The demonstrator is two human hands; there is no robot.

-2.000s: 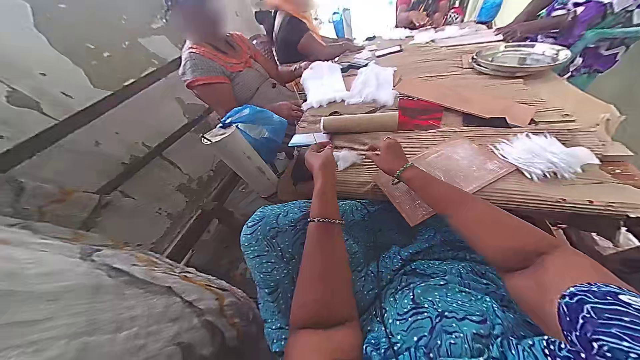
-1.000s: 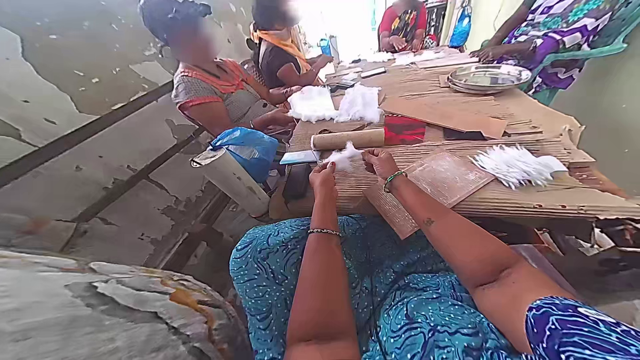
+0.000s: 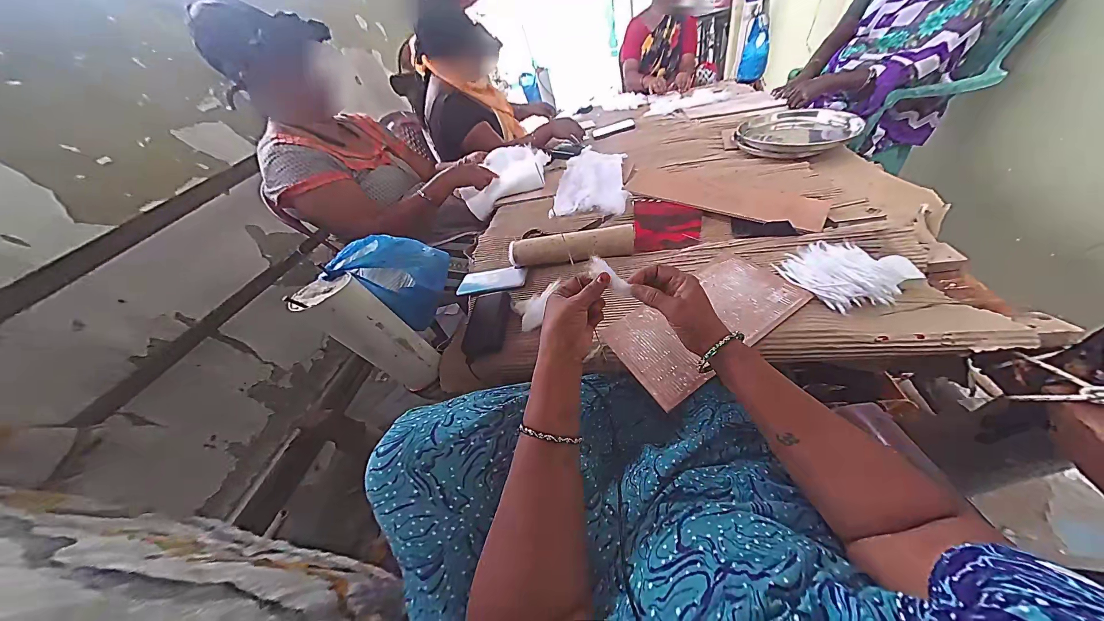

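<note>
A small tuft of white cotton [image 3: 609,276] is pinched between my left hand [image 3: 576,315] and my right hand [image 3: 677,304], above the near edge of the table. Another loose wisp of cotton [image 3: 536,309] shows just left of my left hand; whether it is held there is unclear. Under my right hand lies a brownish, scratched rectangular board [image 3: 707,323], its near corner jutting over the table edge. To the right of the board rests a pile of thin white cotton wicks [image 3: 845,274].
Corrugated cardboard [image 3: 931,319] covers the table. Beyond my hands lie a cardboard tube [image 3: 573,245], a red patterned piece [image 3: 667,226], a cotton sheet [image 3: 591,183] and steel plates [image 3: 800,131]. A blue plastic bag [image 3: 388,274] stands left. Several people sit around the table, one handling cotton [image 3: 509,177].
The cotton between my hands was a wider, fluffier tuft one second ago and is now narrower. A person at the left now lifts a cotton sheet that lay on the table.
</note>
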